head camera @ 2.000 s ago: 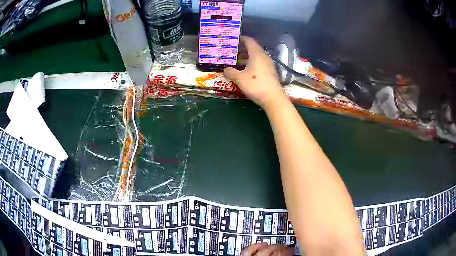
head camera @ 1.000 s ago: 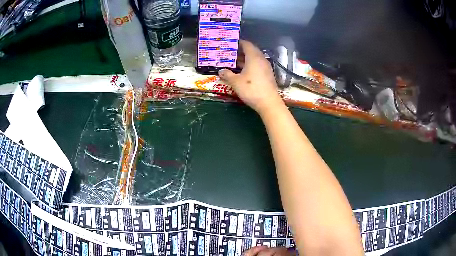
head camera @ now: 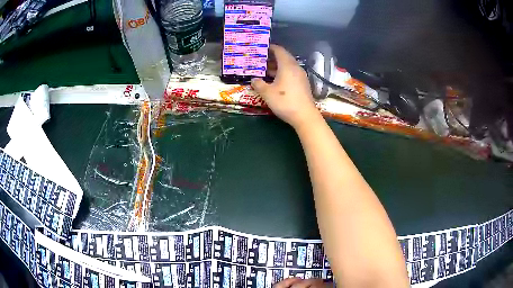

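The smartphone (head camera: 246, 40) stands upright at the back of the bench with a pink and blue screen. My right hand (head camera: 288, 87) is around its lower right edge, with the thumb at the bottom front and the fingers at the right side, partly hidden behind it. The long label strip (head camera: 194, 250) with black-and-white printed rectangles lies across the near side of the bench; some labels show pale blue patches. My right forearm covers part of it. My left hand (head camera: 304, 283) shows only as a few fingers at the bottom edge, over the strip; the rest is cut off.
A water bottle (head camera: 184, 35) stands left of the phone, beside a grey-white panel (head camera: 140, 48). Printed packing tape (head camera: 197, 97) runs along the bench joint. Clear film (head camera: 183, 180) lies mid-left, curled blank backing paper (head camera: 42, 152) at left. Cables and wrapped items (head camera: 405, 107) lie at back right.
The text on the phone's screen has shifted. My right thumb moved slightly left, then back right. The paper and label web at the left sit slightly lower and further right than two seconds ago.
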